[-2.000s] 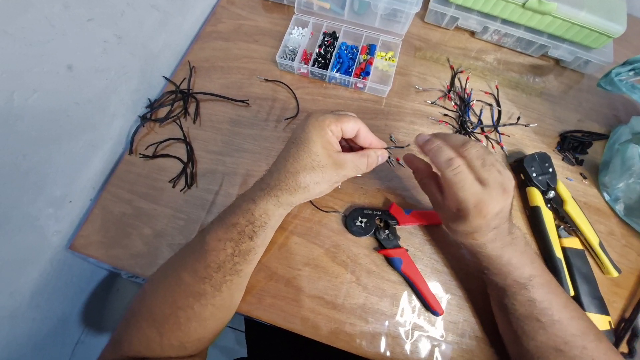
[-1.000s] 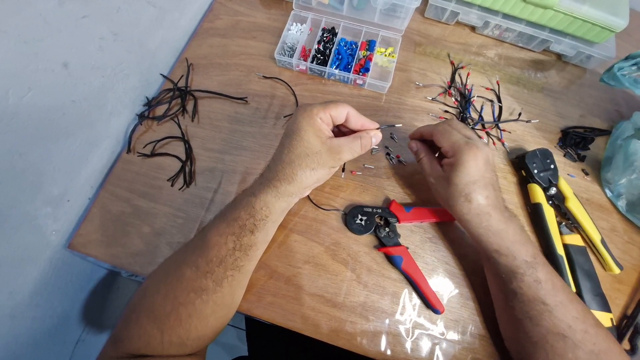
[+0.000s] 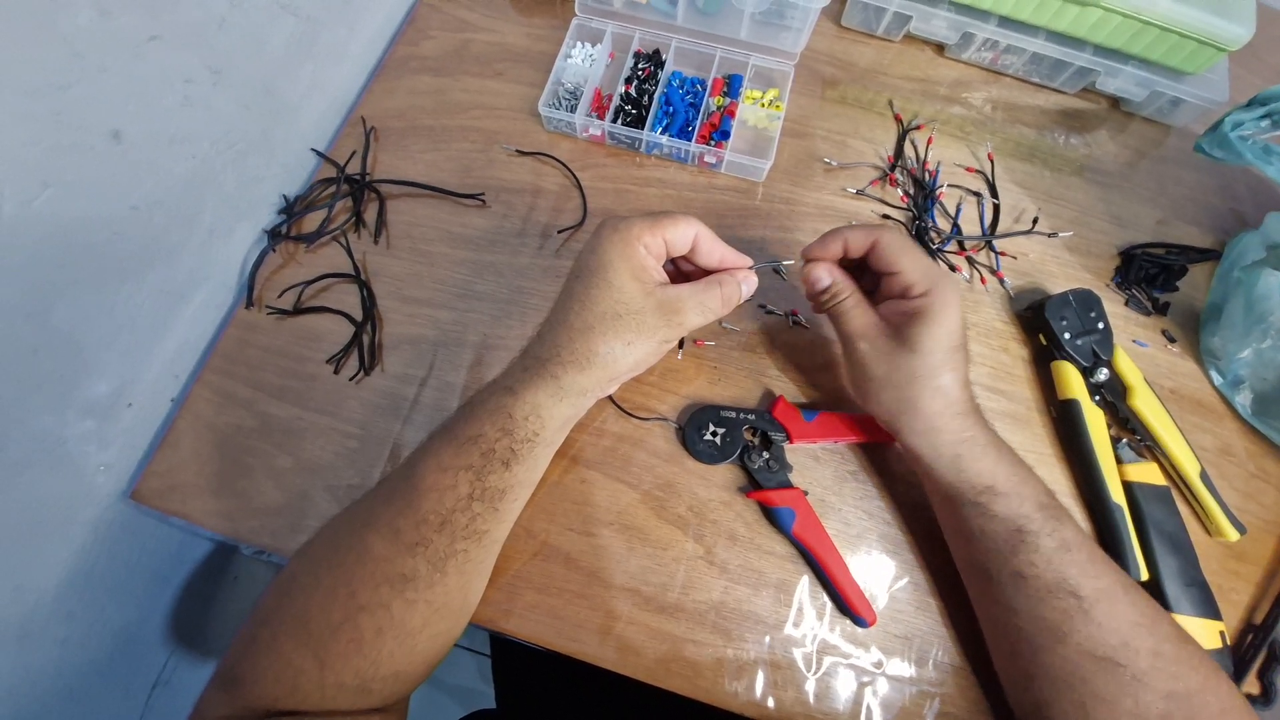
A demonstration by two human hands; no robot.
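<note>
My left hand (image 3: 650,300) pinches a short black wire (image 3: 768,264) between thumb and forefinger, its pale tip pointing right. Just right of that tip, my right hand (image 3: 880,310) has its thumb and forefinger together; whether something small is between them cannot be told. Loose wire ferrules (image 3: 785,316) lie on the table below the fingertips, with a red one (image 3: 704,343) nearer me. A ferrule crimping tool (image 3: 765,460) with red and blue handles lies below my hands, its handles spread, partly behind my right wrist. A thin dark wire (image 3: 640,412) lies at its head.
A compartment box (image 3: 655,150) of coloured ferrules stands beyond my hands. Black wires (image 3: 330,210) lie left, a single wire (image 3: 575,180) nearer the middle. Ferruled wires (image 3: 930,200) lie right, beside yellow-black wire strippers (image 3: 1090,380) and a plastic bag (image 3: 1245,320). Another case (image 3: 1040,55) stands behind.
My right hand has come closer to the wire tip held in my left hand since one second ago. The crimping tool has stayed where it was.
</note>
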